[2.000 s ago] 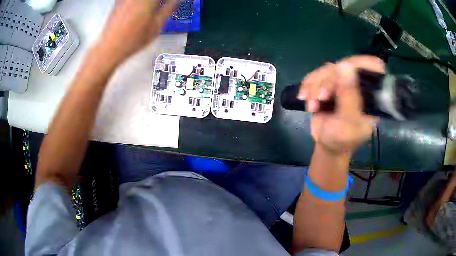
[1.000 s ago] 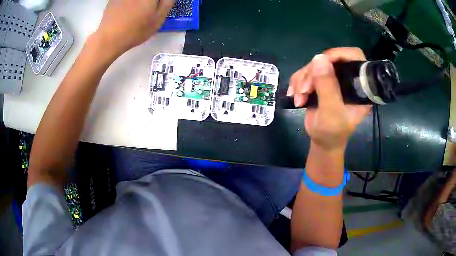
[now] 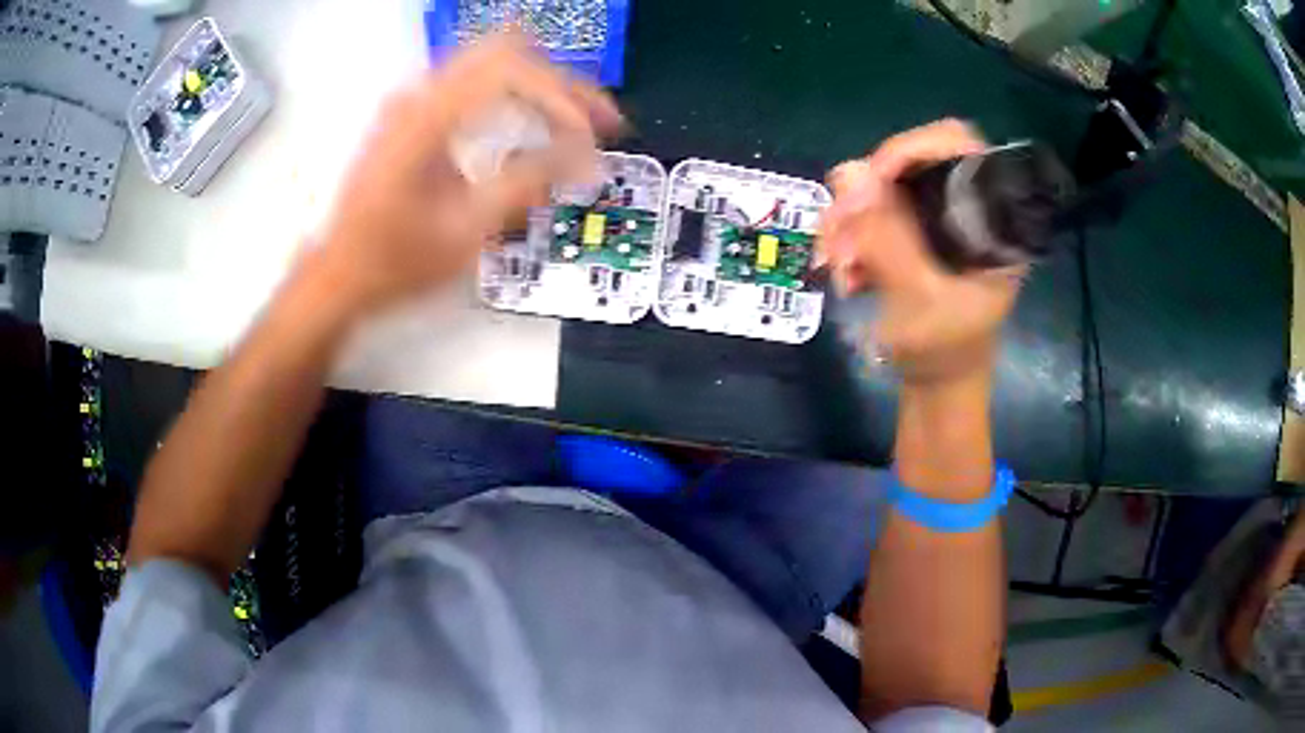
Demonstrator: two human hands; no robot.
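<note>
Two white housings lie open side up, side by side, on the bench. The left housing (image 3: 573, 291) is partly covered by my left hand; the right housing (image 3: 737, 308) shows its green circuit board (image 3: 761, 255) and a dark block. My left hand (image 3: 480, 158) is blurred over the left housing's upper left corner; its fingers are bent, and I cannot tell if they hold a screw. My right hand (image 3: 923, 244) is closed around the black electric screwdriver (image 3: 998, 205) at the right housing's right edge. The driver tip is hidden.
A blue screw bin (image 3: 608, 55) full of silver screws is at the top, behind my left hand. Stacked housings (image 3: 201, 108) and grey slotted shells (image 3: 65, 158) stand at the far left. A black cord hangs at the right. Part of another person shows at the lower right edge.
My left hand has come from beside the screw bin down to the left housing. My right hand and the screwdriver are slightly higher. Housings and bin appear further right in view.
</note>
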